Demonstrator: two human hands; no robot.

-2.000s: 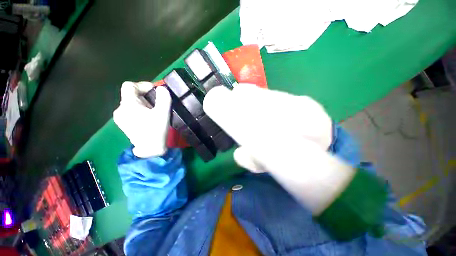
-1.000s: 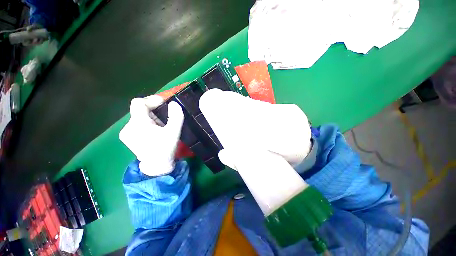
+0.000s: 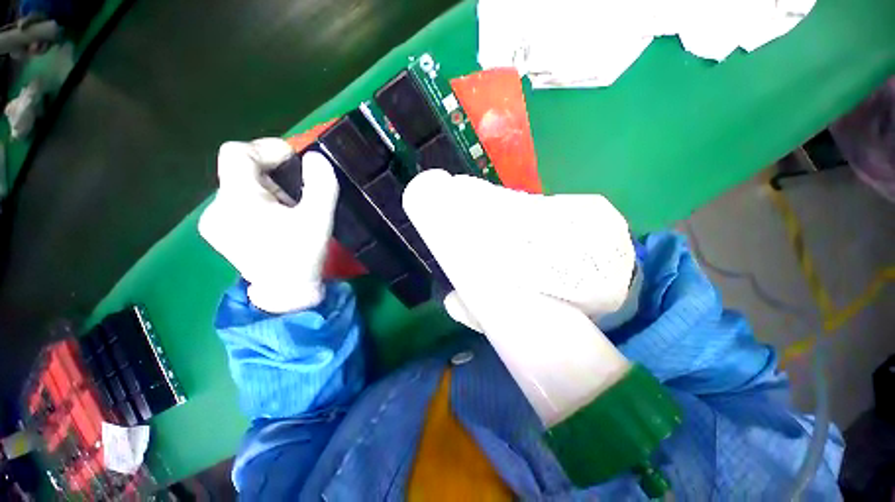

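Observation:
A green circuit board (image 3: 457, 118) with rows of black blocks (image 3: 355, 149) lies over an orange-red foam pad (image 3: 502, 123) on the green bench. My left hand (image 3: 270, 221), in a white glove, grips the board's left end, thumb on the blocks. My right hand (image 3: 550, 240), also in a white glove, holds a thick white glue syringe (image 3: 564, 363) with a green cap at its rear. The syringe slants across the right part of the board. Its narrow end and needle are hidden by my right hand.
Crumpled white cloths (image 3: 589, 39) lie at the back of the bench. Another board with black blocks (image 3: 135, 363) and a clear tray with orange-red pieces (image 3: 64, 402), with a paper slip (image 3: 126, 447), are at lower left. A dark conveyor belt (image 3: 216, 69) runs alongside. An air hose (image 3: 816, 422) hangs at right.
Since one second ago, the board, pad and both hands appear slightly higher in the picture, as does the whole bench. The syringe's capped end has moved slightly right. Both hands keep their holds.

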